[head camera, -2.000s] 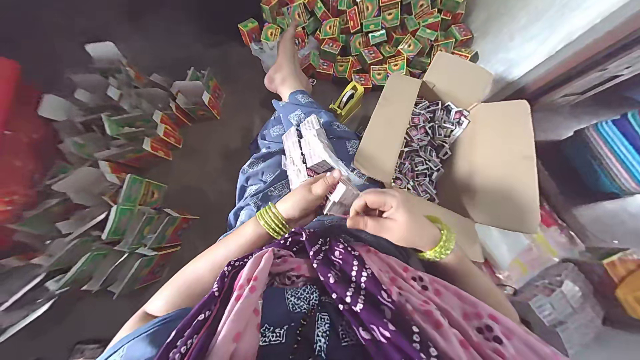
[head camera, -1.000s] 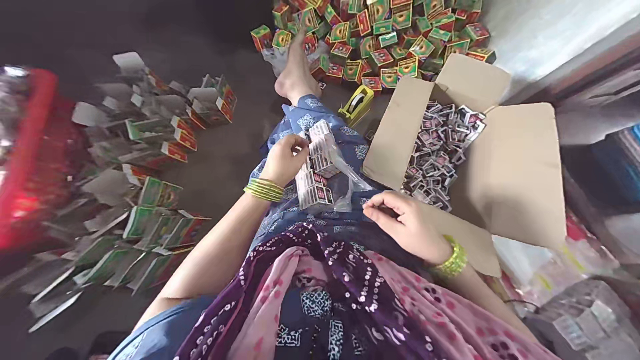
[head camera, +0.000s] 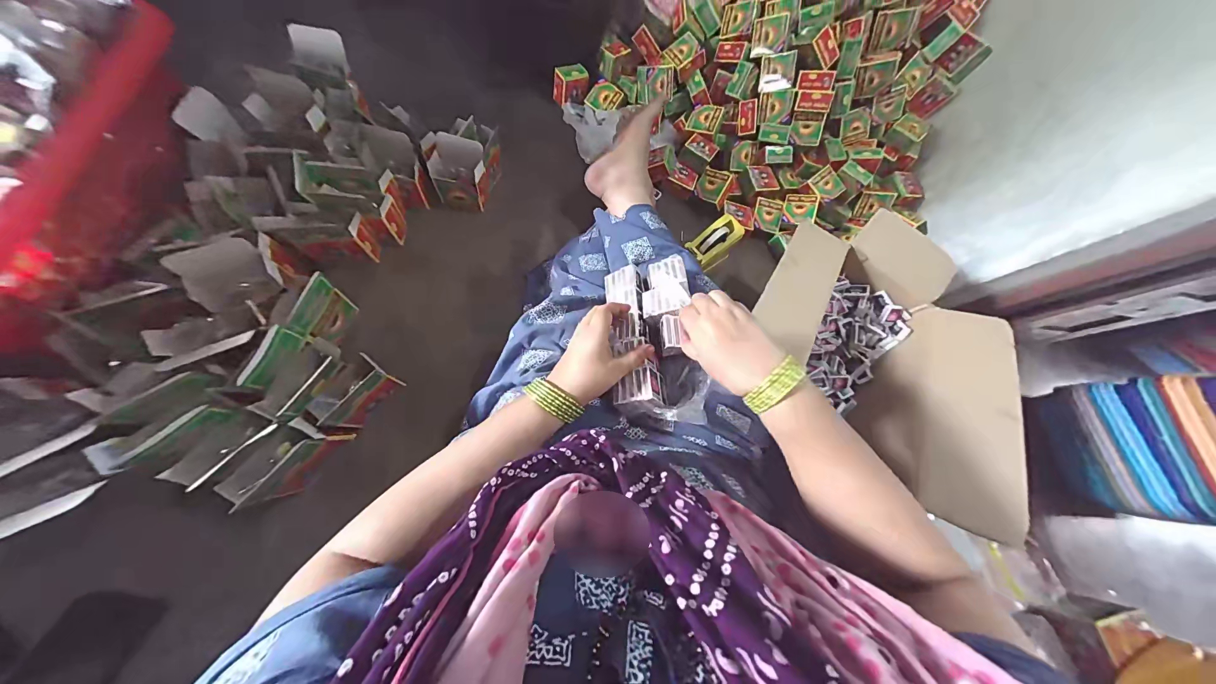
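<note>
On my lap, over blue printed cloth, lie two rows of small printed matchbox-like boxes (head camera: 641, 385) on clear plastic film (head camera: 686, 404). My left hand (head camera: 596, 356) has its thumb and fingers around boxes of the left row, about midway along. My right hand (head camera: 727, 340) is at the right row, fingertips on a box near its lower end; the curled fingers partly hide that contact. Both wrists wear yellow-green bangles.
An open cardboard box (head camera: 959, 408) holding many small boxes stands at my right. A yellow tool (head camera: 715, 241) lies beyond my knee. Green and red cartons (head camera: 807, 104) are heaped ahead; opened cartons (head camera: 309, 313) stand at the left.
The right hand has moved in from beside the lap to the right row. The left hand has come down along the left row, and a second row now shows more fully.
</note>
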